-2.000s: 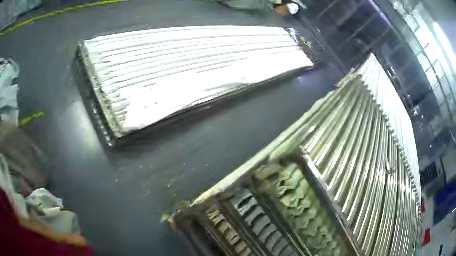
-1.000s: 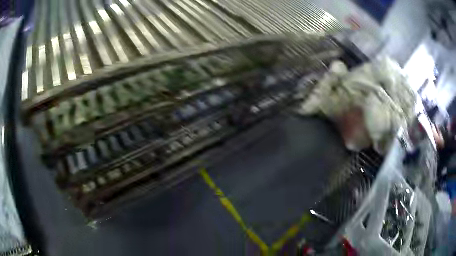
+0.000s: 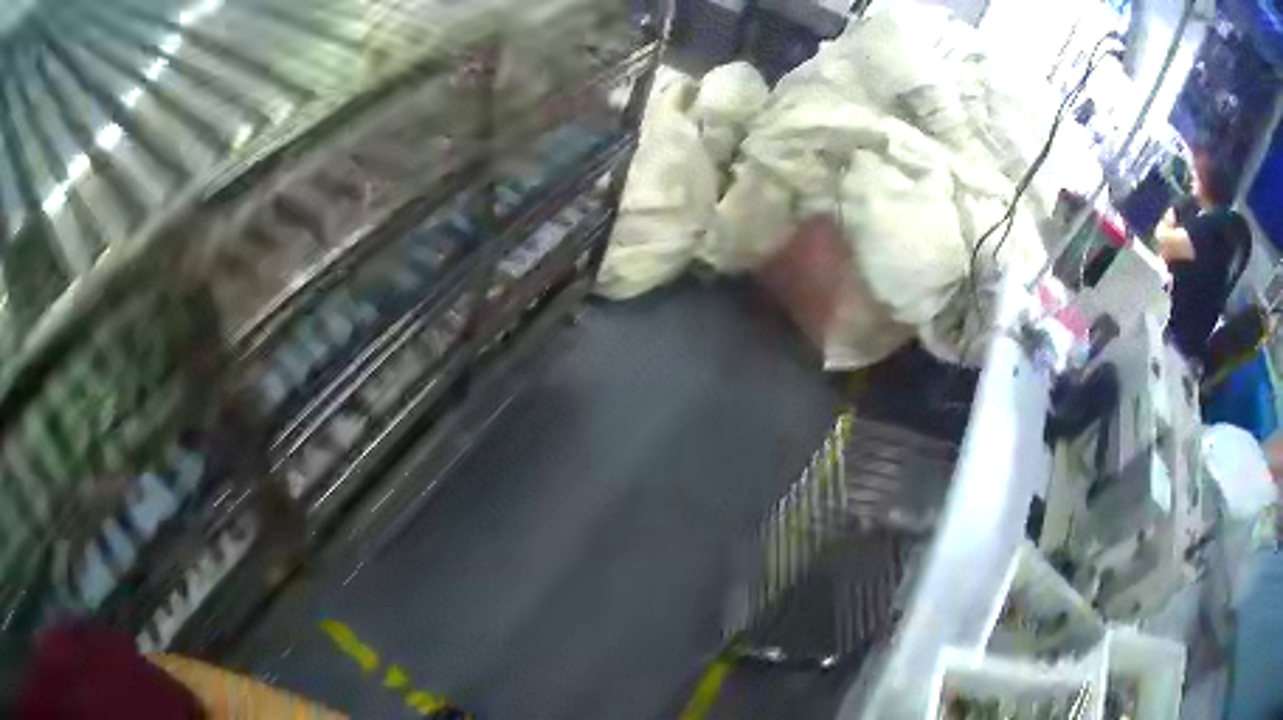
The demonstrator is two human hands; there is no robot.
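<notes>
Neither of my hands can be made out. A dark red piece of clothing (image 3: 106, 675) with a tan-orange strip beside it shows at the lower left edge. Nearest on the left is a stack of metal frames (image 3: 486, 281), blurred, with green, pale blue and whitish cloth edges between dark rails. Bare shiny bars (image 3: 106, 134) run across its top. A big crumpled heap of cream-white cloth (image 3: 901, 183) lies beyond the stack's far end, with a blurred reddish-brown patch at its lower front.
Dark grey floor (image 3: 619, 422) with yellow lines runs between the stack and a white table edge (image 3: 971, 492). A wire basket or trolley (image 3: 830, 542) stands low beside the table. White bins (image 3: 1140, 675) hold metal pieces. A person in black (image 3: 1203, 260) is at the far right.
The view has swung right, away from the white-cloth frame on the floor. The cloth heap, wire basket, table and bins now show more fully; the stack sits at the left.
</notes>
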